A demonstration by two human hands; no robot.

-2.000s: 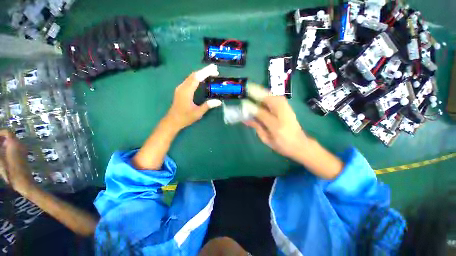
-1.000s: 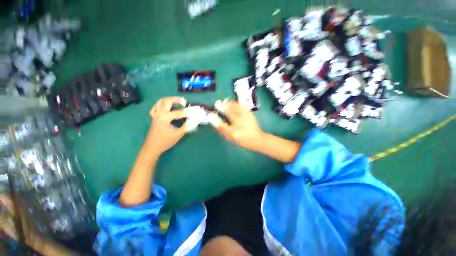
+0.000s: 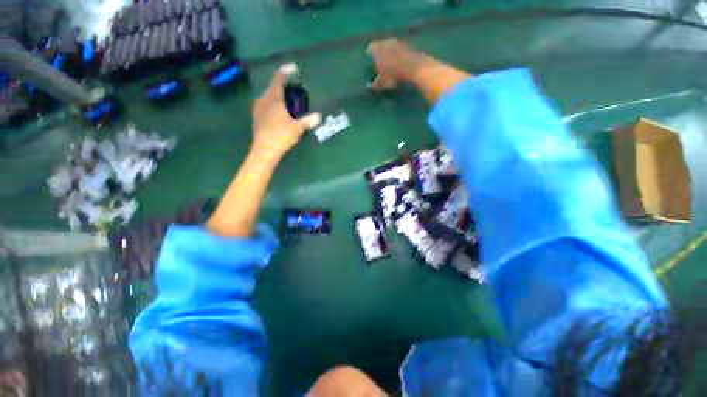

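Observation:
My left hand, with white-covered fingertips, reaches far forward and holds a dark black housing between thumb and finger. A white circuit board lies by its thumb tip. My right hand is stretched to the far side of the green surface, fingers bent and blurred; whether it holds something is unclear. A black housing with a blue cell lies nearer me. An assembled unit with a white board lies right of it.
A heap of assembled units is partly hidden by my right sleeve. A cardboard box stands at right. White boards are heaped at left, near a dark row of housings and a clear tray. More housings stand at far left.
Both hands have moved apart and forward from the white item they held together. The view has shifted forward, showing more housings at the far left.

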